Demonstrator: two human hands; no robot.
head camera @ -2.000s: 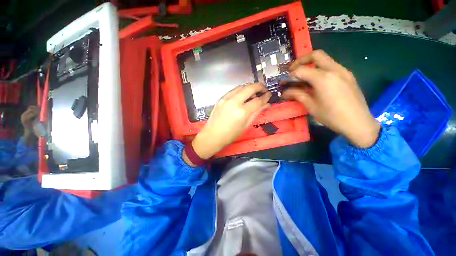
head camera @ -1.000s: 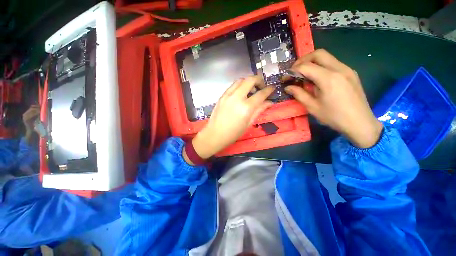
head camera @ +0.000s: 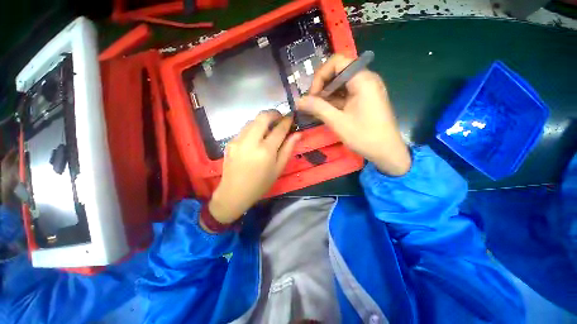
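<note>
An open-backed tablet [head camera: 237, 88] lies in a red-orange foam frame [head camera: 174, 117], its board [head camera: 302, 54] at the right end. My right hand [head camera: 360, 114] holds grey tweezers [head camera: 348, 74] like a pen, their tip end hidden by the fingers over the board's lower part. My left hand [head camera: 253, 164] has its fingertips at the tablet's lower edge, near the right fingertips. Whether the left fingers pinch a small part cannot be seen. A small black pad [head camera: 314, 157] lies on the frame's lower edge.
A white foam frame [head camera: 99, 158] with another open tablet [head camera: 50, 171] stands tilted on red frames [head camera: 126, 126] at the left. A blue parts bin [head camera: 500, 123] with shiny bits is at the right on the green surface. A worn white edge [head camera: 405, 9] runs behind.
The whole view has shifted, so things appear further left. The tweezers now show clearly, slanting up from my right hand. My left fingertips remain at the tablet's lower edge.
</note>
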